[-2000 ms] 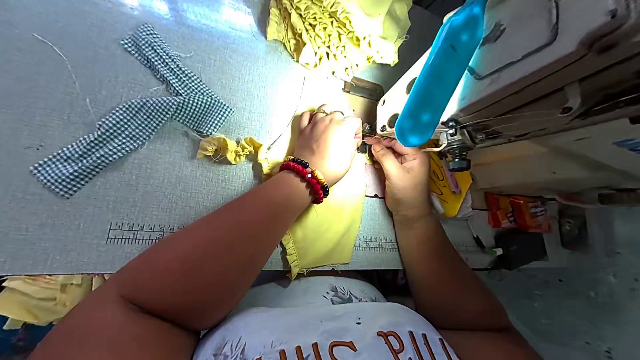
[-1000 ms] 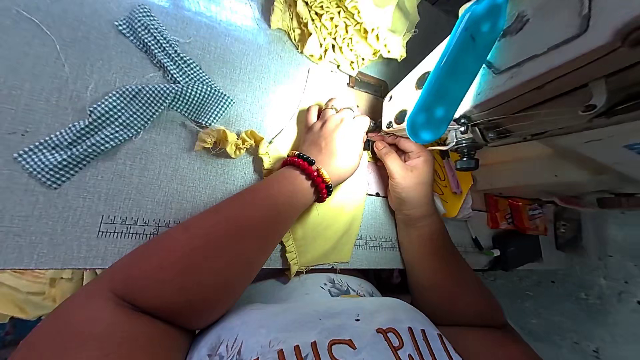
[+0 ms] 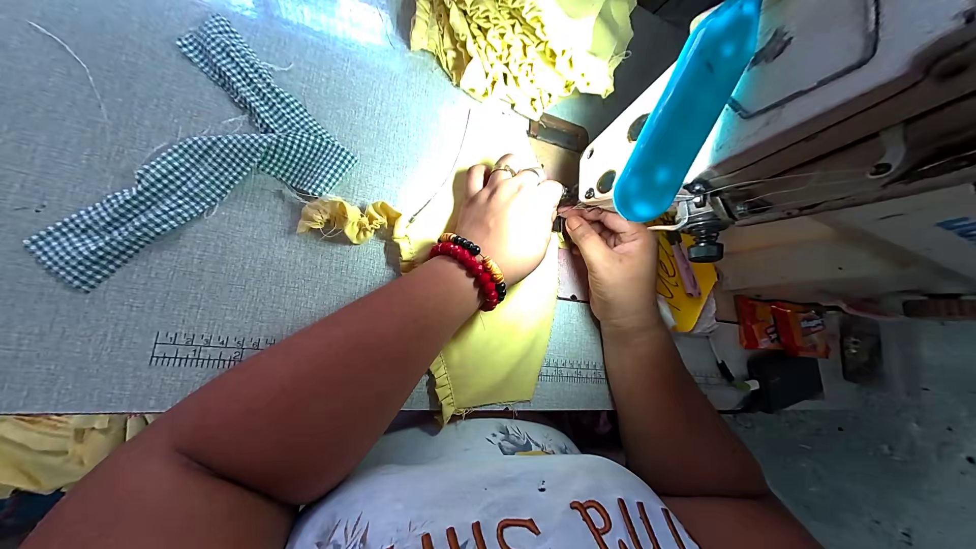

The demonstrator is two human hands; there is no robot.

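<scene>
Yellow fabric [image 3: 499, 351] with a gathered edge lies on the sewing table under my left hand [image 3: 509, 217], which presses it down beside the sewing machine's needle area. My left hand wears rings and beaded bracelets. My right hand [image 3: 616, 255] is close against its fingertips, thumb and index finger pinched together near the presser foot [image 3: 560, 223]; what they pinch is too small to tell. Above rises the white sewing machine head [image 3: 808, 99], partly covered by a blue elongated object [image 3: 686, 114]. The needle is hidden.
Ruffled yellow fabric [image 3: 511, 46] is heaped behind the machine bed. Checked fabric strips [image 3: 198, 168] and a gathered yellow scrap [image 3: 351, 219] lie left on the grey table [image 3: 91, 335], which bears printed ruler marks. Orange packets [image 3: 781, 328] and a black box [image 3: 785, 381] are at right.
</scene>
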